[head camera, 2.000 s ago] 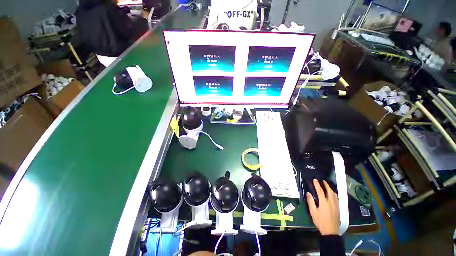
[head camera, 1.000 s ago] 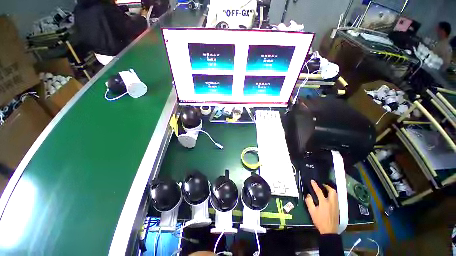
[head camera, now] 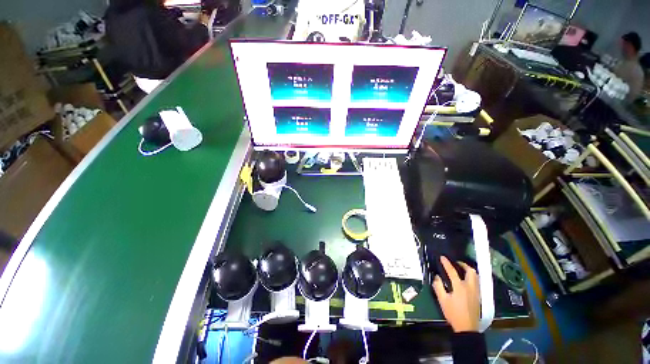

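My right hand [head camera: 460, 295] rests on the small black mouse [head camera: 447, 274] at the right of the bench, fingers over it. A skin-coloured patch shows at the bottom edge; I cannot tell if it is my left hand. Four security cameras [head camera: 318, 276] with glossy black ball heads stand in a row at the bench front, white leads hanging down. Another camera [head camera: 268, 183] stands near the monitor with its lead on the bench. The monitor [head camera: 338, 94] shows a four-way split picture.
The white keyboard [head camera: 390, 220] lies left of the black printer [head camera: 470, 186], whose white label strip [head camera: 482, 263] curls down beside my hand. A yellow tape roll [head camera: 355, 224] touches the keyboard's side. One camera [head camera: 171, 130] lies on the green conveyor [head camera: 117, 220]. People sit in the background.
The camera on the conveyor has moved towards me and to the left. My right hand stays at the mouse, with its fingers slightly shifted. The four cameras stay in place.
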